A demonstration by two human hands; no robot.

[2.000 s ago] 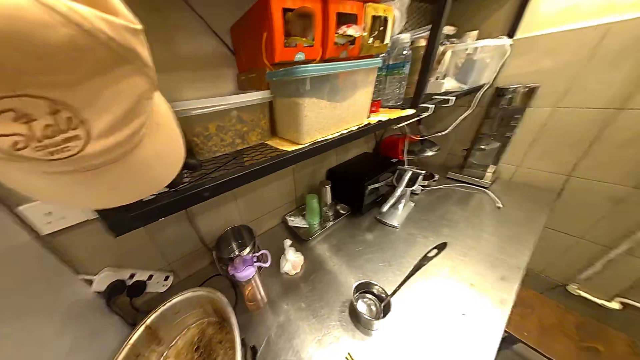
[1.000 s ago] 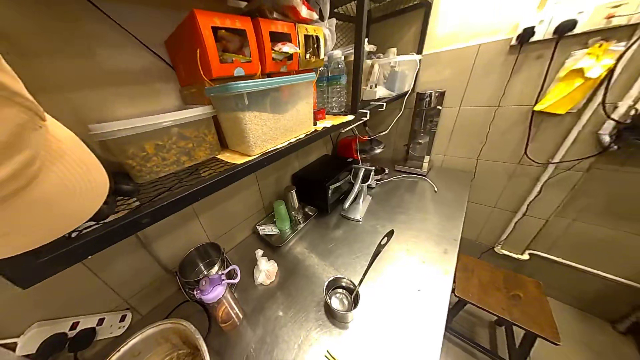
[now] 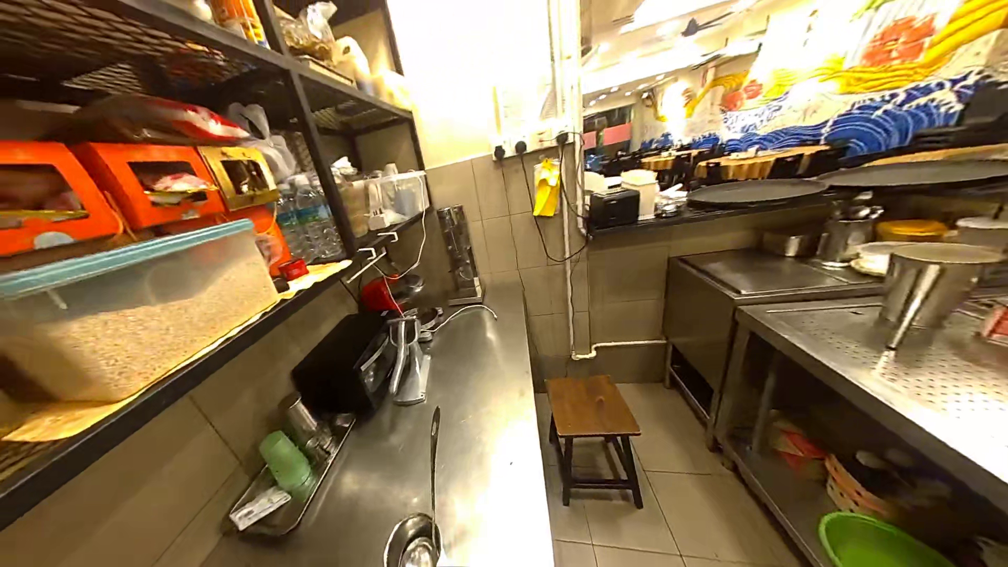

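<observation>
Neither of my hands is in view. A steel pot (image 3: 391, 543) stands on the steel counter (image 3: 472, 441) at the bottom edge of the view, with a dark-handled ladle (image 3: 433, 465) leaning in it. To its left, a metal tray (image 3: 295, 512) holds a green cup (image 3: 286, 463) and a metal cup (image 3: 299, 417). Behind these are a black box-shaped appliance (image 3: 342, 362) and a grey metal hand press (image 3: 408, 366). A red object (image 3: 380, 294) lies farther back by the wall.
A black shelf (image 3: 189, 358) with a grain-filled plastic tub (image 3: 157, 315) overhangs the counter's left side. A wooden stool (image 3: 594, 405) stands right of the counter. Farther right are a perforated steel table (image 3: 835, 335) and a green basin (image 3: 874, 543) low down.
The view has swung far to the right and come forward along the counter. The cap, the purple-lidded bottle and the large pot at the left have left the view.
</observation>
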